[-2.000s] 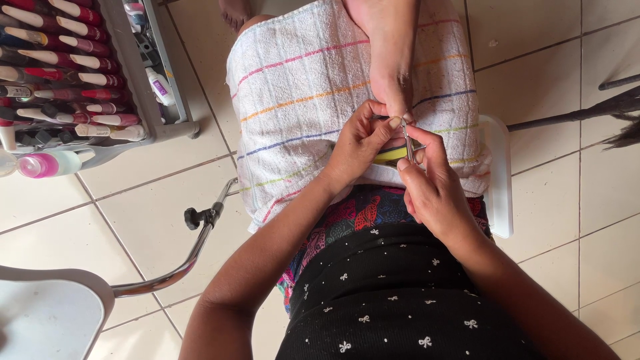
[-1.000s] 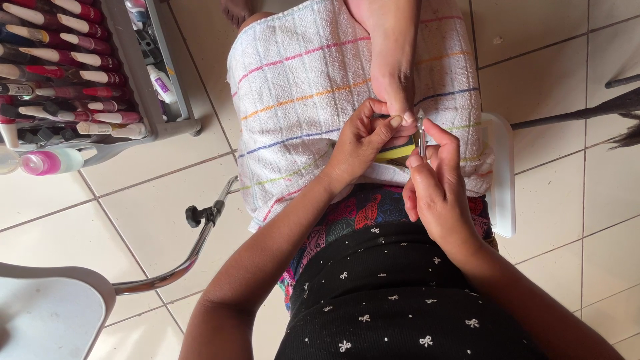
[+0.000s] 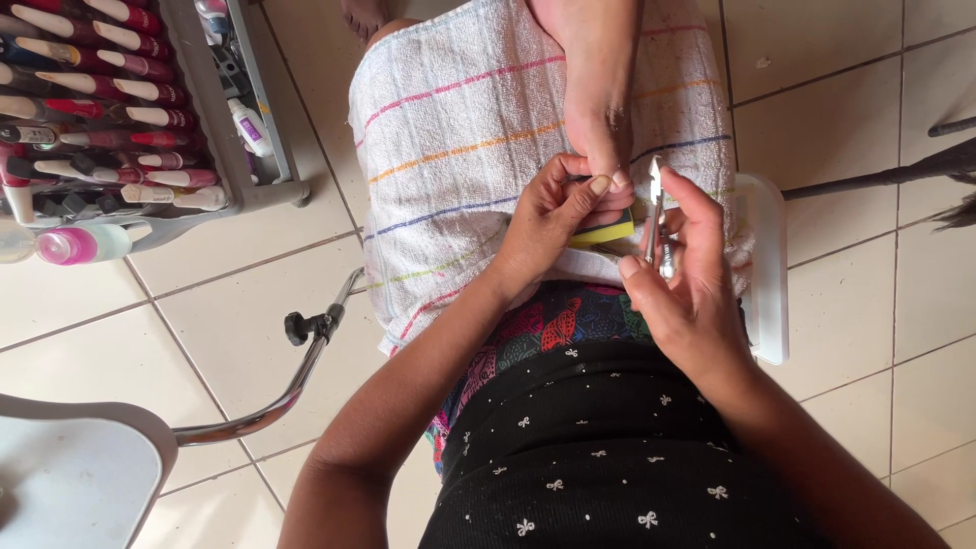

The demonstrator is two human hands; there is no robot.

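Note:
Another person's bare foot (image 3: 602, 114) rests on a white striped towel (image 3: 450, 114) spread over my lap. My left hand (image 3: 553, 210) holds the foot's toes, its thumb and fingers pinched at the big toe. In my right hand (image 3: 679, 259) is a metal cuticle nipper (image 3: 654, 200), its jaws pointing up, just right of the toes and apart from them. A yellow-edged dark flat piece, perhaps a nail file (image 3: 610, 231), lies below the toes, partly hidden by my left hand.
At upper left stands a grey trolley (image 3: 229, 171) with many nail polish bottles (image 3: 145, 114); a pink-capped bottle (image 3: 69, 244) sits at its edge. A chrome arm (image 3: 259, 419) joins a white tray (image 3: 76, 465) at lower left. A white plastic edge (image 3: 768, 267) shows right of the towel.
My right hand has moved the nipper from the toe off to the right, and its fingers have spread a little. My left hand has stayed at the toes.

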